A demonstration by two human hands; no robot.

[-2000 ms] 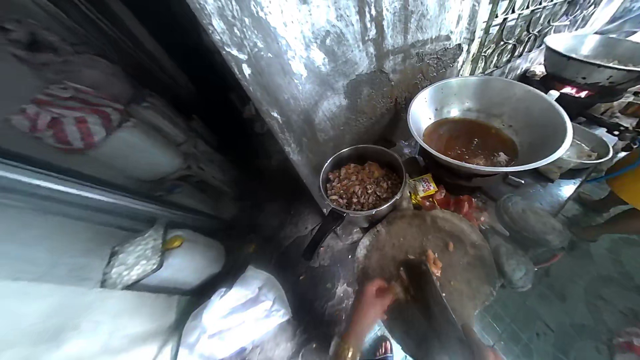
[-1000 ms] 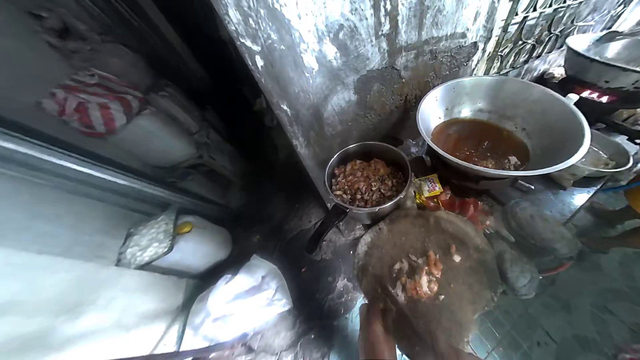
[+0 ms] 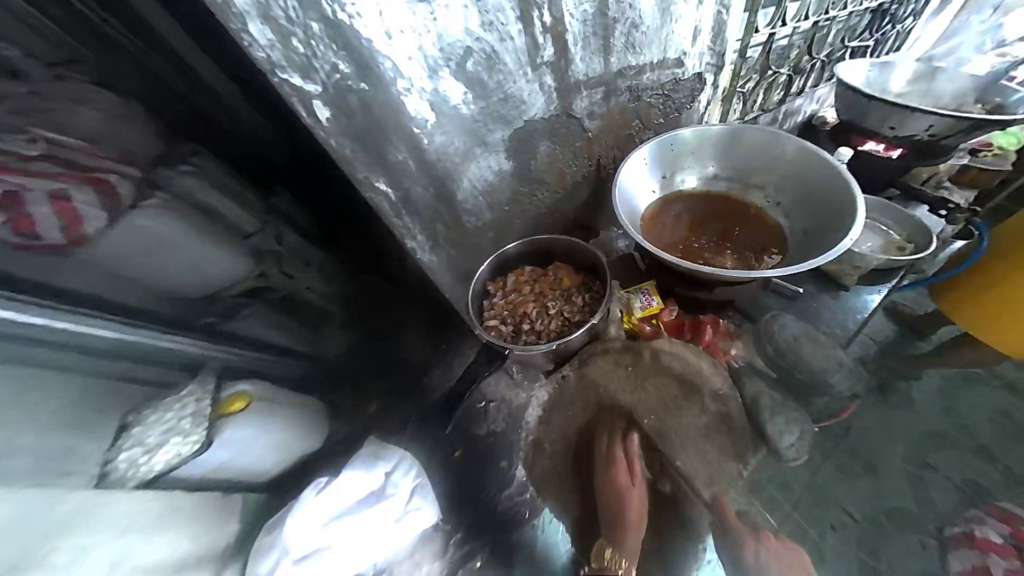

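My left hand, with a gold-coloured band at the wrist, lies with fingers extended over the round chopping block. My right hand is closed around the handle of a large knife; its dark blade slants across the block beside the left fingers. Under the hand and blade the meat is mostly hidden. Just beyond the block, to the left, stands a metal pot with a dark handle, filled with chopped meat pieces.
A wide metal basin holds brown liquid. Behind it at right, a steaming wok sits over a glowing stove. Yellow packets and a red plastic bag lie beside the block. A white bag is at lower left. A person in yellow is at right.
The meat pieces visible on the block a second ago are now mostly covered. My left hand has moved farther onto the block, and the right hand and knife have come into clear view.
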